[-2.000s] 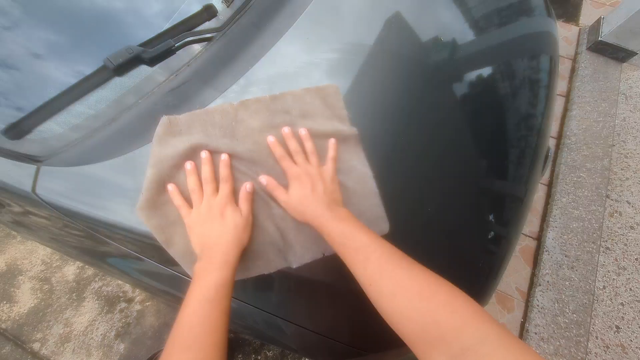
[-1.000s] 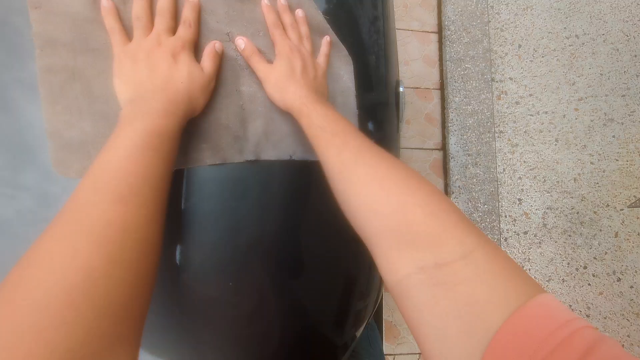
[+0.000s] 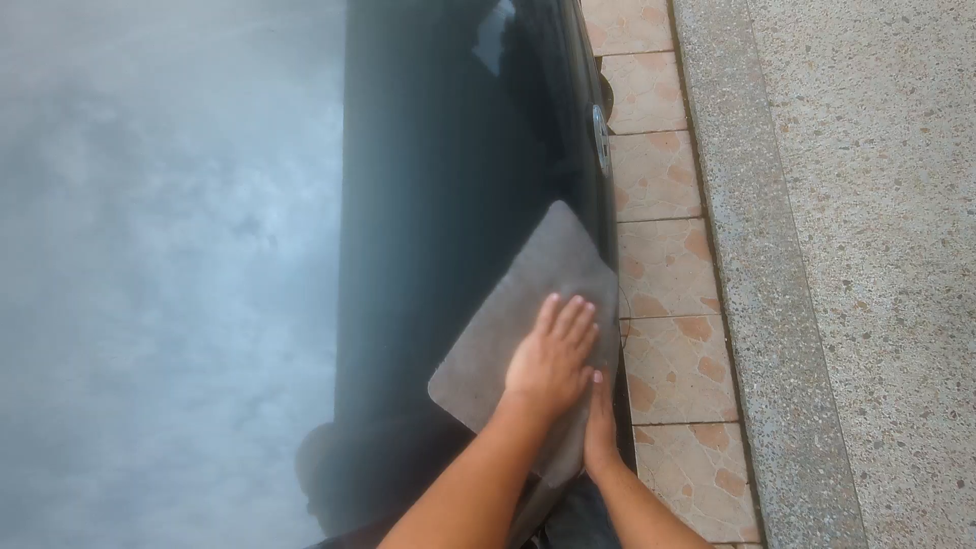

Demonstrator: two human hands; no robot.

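Observation:
A grey-brown cleaning cloth (image 3: 503, 335) lies spread at the front edge of a dark, glossy car hood (image 3: 435, 191). Flat on the cloth rests my left hand (image 3: 553, 354), its fingers extended and close to one another. My right hand (image 3: 601, 427) is at the cloth's right side, where the hood curves down, with its palm edge against the cloth; most of its fingers are hidden. The thumb of my left hand is near the fingertip of my right hand. Neither hand shows a clear grip on the cloth.
A car emblem (image 3: 600, 136) sits on the front edge of the hood. Beyond the car runs a strip of stone-patterned tiles (image 3: 659, 175), then a grey kerb (image 3: 751, 229) and speckled pebble paving (image 3: 884, 191). Sky and a head's outline reflect in the hood.
Both hands and the cloth have moved from the middle of the hood to its front edge. The right hand has gone from flat on top to the cloth's side. The view has shifted.

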